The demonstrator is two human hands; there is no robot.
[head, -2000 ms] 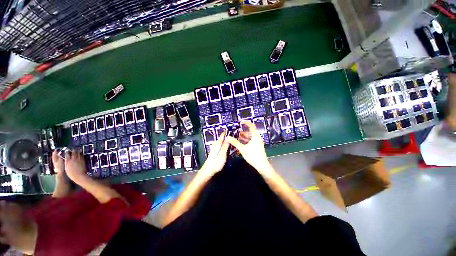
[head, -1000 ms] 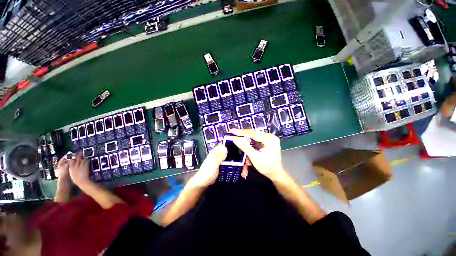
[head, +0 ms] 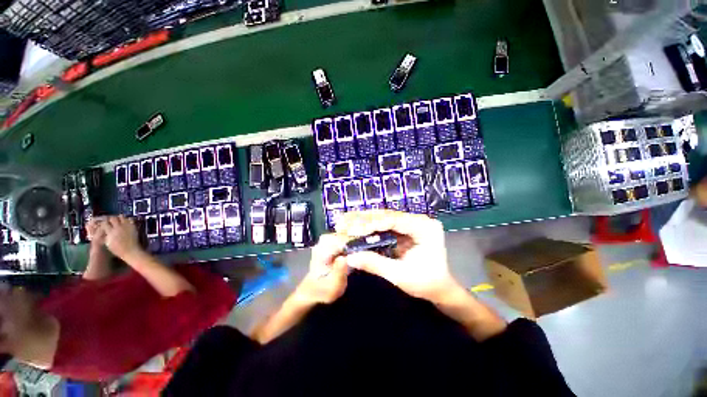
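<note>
A dark handset [head: 372, 243] is held edge-on between my two hands, just off the bench's near edge. My left hand [head: 325, 267] grips its left end. My right hand [head: 411, 252] wraps around its right end and top, so most of it is hidden. Beyond my hands, front housings with keypads [head: 391, 161] lie in tight rows on the green bench, their screens in pale frames. A dark wrinkled piece [head: 439, 188] lies in the near row.
Grouped phones [head: 277, 167] lie left of my rows. A person in red [head: 147, 310] works at left beside more rows. Single phones [head: 323, 87] sit on the green belt [head: 232, 97] behind a pale rail. A parts tray [head: 629, 163] stands at right, an open cardboard box [head: 546, 275] on the floor.
The handset was screen-up with its keypad showing one second ago; now it is turned edge-on, with my right hand wrapped over it. Phones on the belt have shifted slightly.
</note>
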